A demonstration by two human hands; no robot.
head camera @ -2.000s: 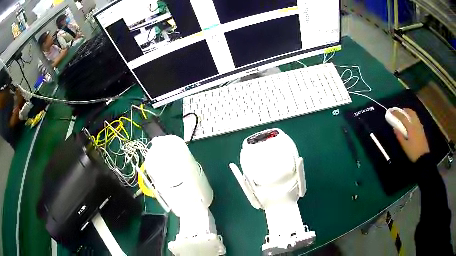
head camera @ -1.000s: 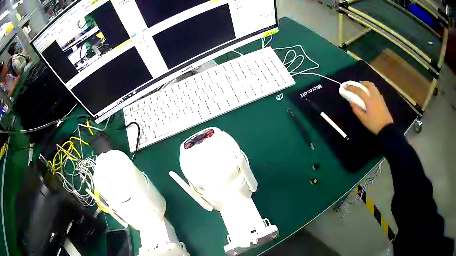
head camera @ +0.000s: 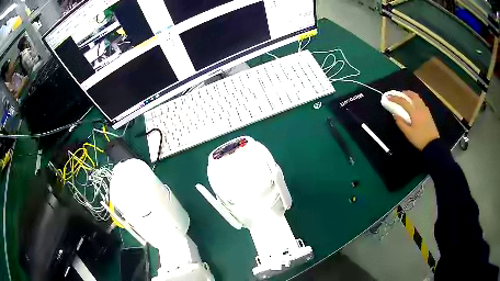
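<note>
My right hand (head camera: 419, 122) rests over a white corded mouse (head camera: 397, 106) on the black mouse pad (head camera: 403, 159), at the right of the bench. My left hand is not in view. Two white dome cameras lie on the green bench top in front of me. The nearer-centre camera (head camera: 249, 181) shows a dark window with a reddish glow, with its bracket plate towards me. The left camera (head camera: 148, 200) has its bracket end cut off by the lower edge. The monitor (head camera: 131, 72) shows mostly dark panes and one pane with a live picture.
A white keyboard (head camera: 241, 101) lies below the monitor. A marker pen (head camera: 376, 138) lies on the pad; a thin dark stick (head camera: 341, 141) and tiny dark bits lie left of it. Tangled cables (head camera: 90, 181), a blurred black printer (head camera: 55, 241) and a phone (head camera: 134, 264) are at left. A wheeled rack (head camera: 408, 32) stands behind right.
The view has swung right from two seconds ago, then slightly back left, so the bench things shift in the picture. My right hand stays on the mouse. The cameras lie as before.
</note>
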